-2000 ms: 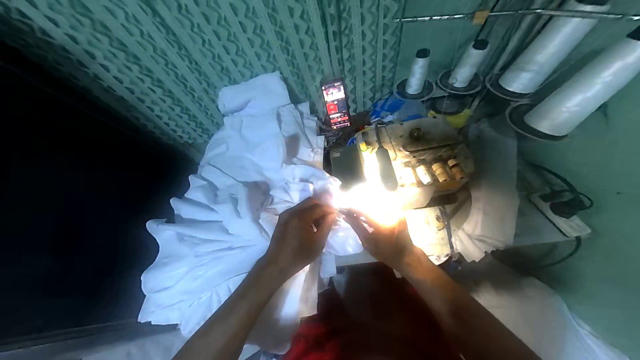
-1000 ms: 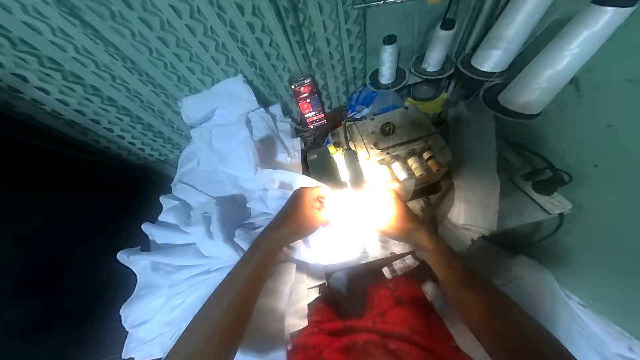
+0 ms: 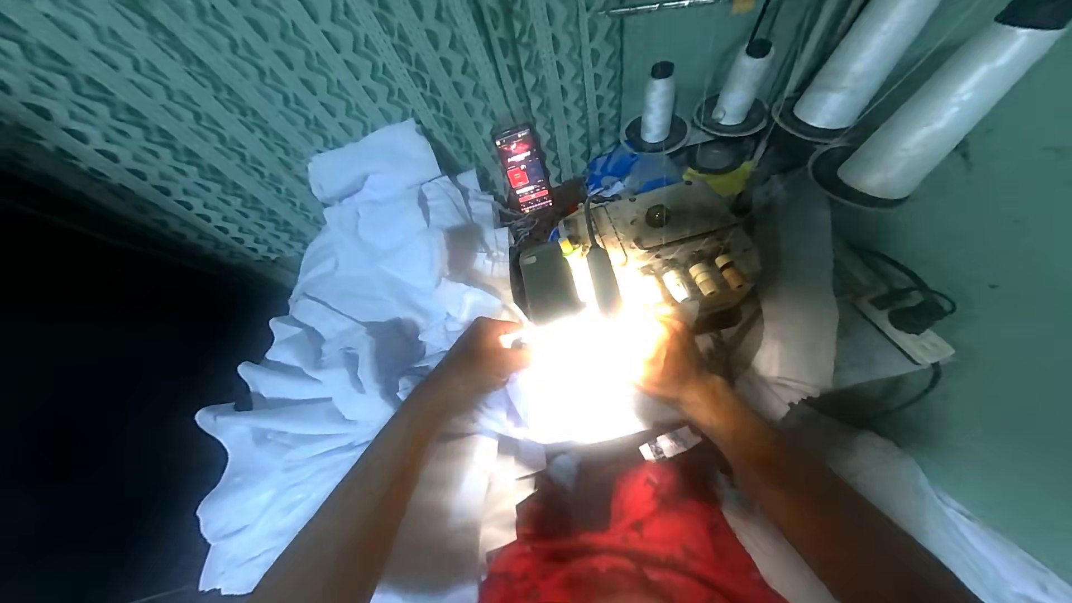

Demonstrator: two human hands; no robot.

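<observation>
White fabric (image 3: 360,276) lies heaped at the left and runs in under a very bright lamp glare at an overlock sewing machine (image 3: 670,222). At the left edge of the glare, my left hand (image 3: 486,356) has its fingers closed on the fabric's edge. My right hand (image 3: 674,356) is at the glare's right side, just in front of the machine's tension dials (image 3: 703,279); its fingertips are washed out, so its hold cannot be made out. The needle area is hidden by the glare.
Cones of white thread (image 3: 657,109) stand on holders behind the machine. A lit smartphone (image 3: 523,167) leans by a green patterned curtain (image 3: 377,67). A power strip (image 3: 904,327) with cables is at the right. Red cloth (image 3: 628,536) covers my lap.
My hands have moved apart from their close position two seconds ago. The white fabric between them now lies spread within the glare.
</observation>
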